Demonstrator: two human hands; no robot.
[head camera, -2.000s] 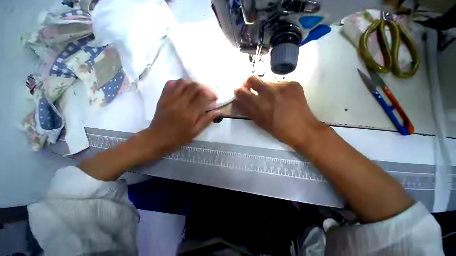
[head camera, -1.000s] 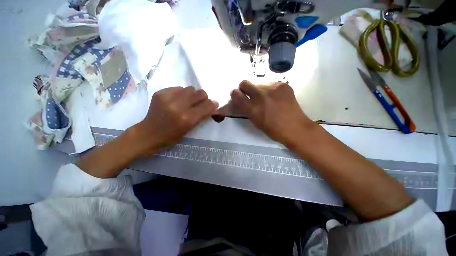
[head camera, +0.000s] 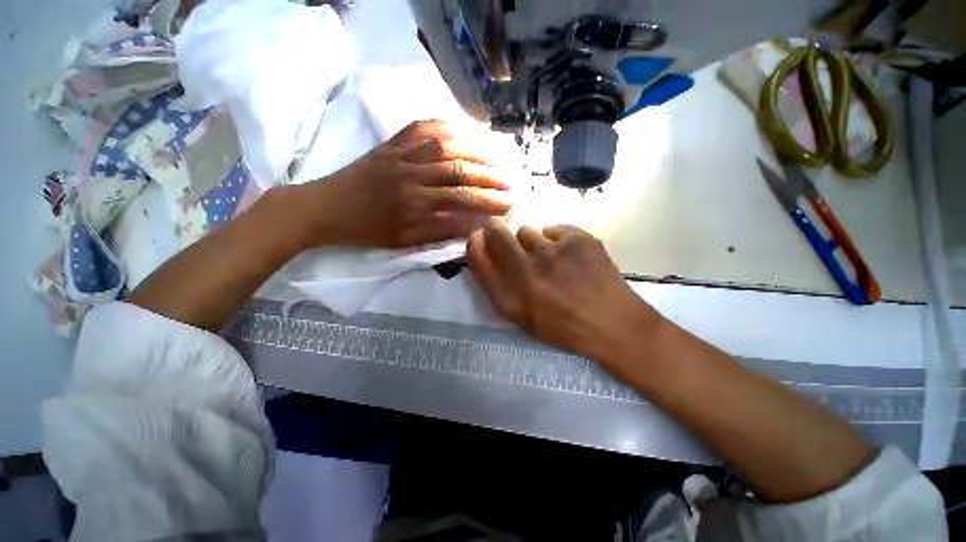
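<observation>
A white fabric piece (head camera: 365, 281) lies on the machine bed, its loose end spread out below my left wrist. My left hand (head camera: 429, 191) lies flat on the fabric, fingers pointing right, just left of the needle area. My right hand (head camera: 546, 275) pinches the fabric edge with bent fingers, in front of the presser foot and touching close to my left fingertips. The presser foot and needle (head camera: 526, 159) are blurred by the bright lamp. The sewing machine head (head camera: 689, 26) with its dark grey knob (head camera: 585, 154) is above. The fabric under my left hand is hidden.
Patchwork-print fabric (head camera: 138, 148) and a white fabric pile (head camera: 260, 74) lie at the left. Scissors (head camera: 779, 106) and thread snips (head camera: 821, 233) lie at the right. A measuring scale (head camera: 424, 353) runs along the front edge. A white strip (head camera: 932, 265) hangs at the far right.
My left hand has moved right and up, from pinching the edge to lying flat on the fabric. My right hand has moved slightly down. A white fabric end now shows below my left wrist.
</observation>
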